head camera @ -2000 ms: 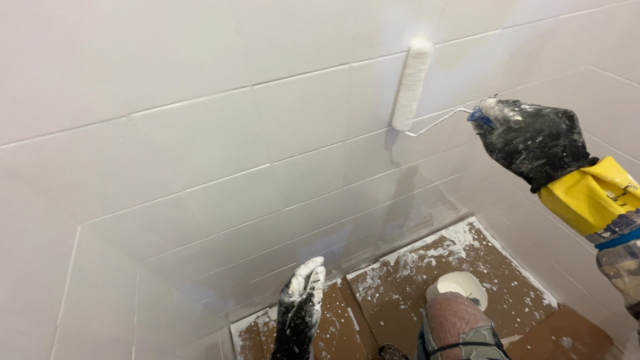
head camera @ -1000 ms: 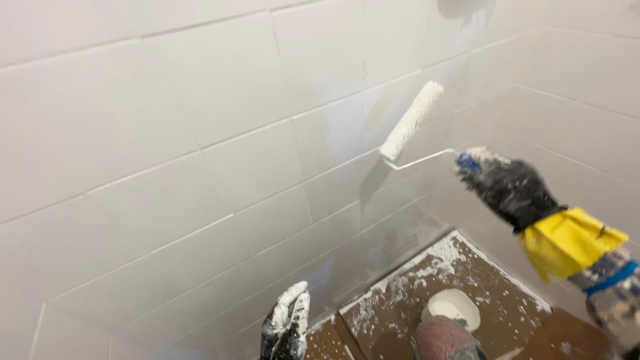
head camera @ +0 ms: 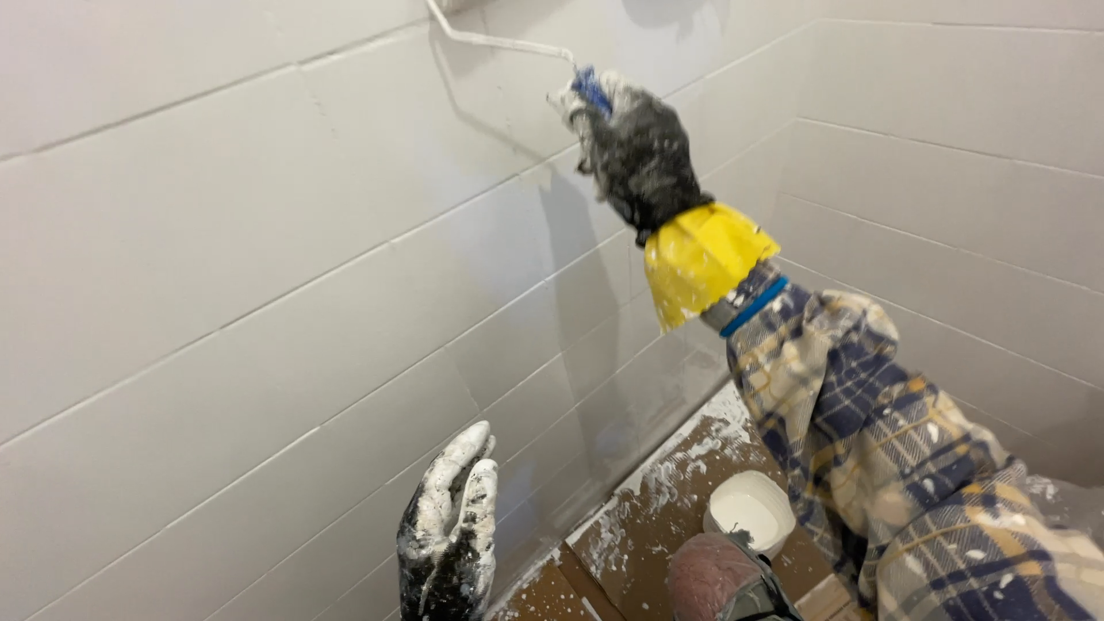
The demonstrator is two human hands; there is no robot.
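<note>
My right hand [head camera: 634, 142], in a black glove smeared with white paint, grips the blue handle [head camera: 592, 91] of a paint roller in front of the white tiled wall [head camera: 259, 259]. The roller's bent wire frame [head camera: 500, 40] runs up to the left; its cover is mostly beyond the top edge. Yellow tape [head camera: 707, 259] and a blue band circle the cuff of the plaid sleeve. My left hand [head camera: 453, 526], in a black glove thick with white paint, is raised near the wall at the bottom centre. It holds nothing, its fingers partly curled.
A white tub [head camera: 750, 509] with white paint stands on paint-spattered brown cardboard [head camera: 634, 552] on the floor. Beside the tub, a rounded pinkish thing [head camera: 711, 576] with a grey strapped part juts in from below. A second wall [head camera: 949, 172] meets the first at the right.
The roller has moved up the wall, and its cover, in full view before, is now largely out of frame. My right arm reaches further into view. The left hand stays empty.
</note>
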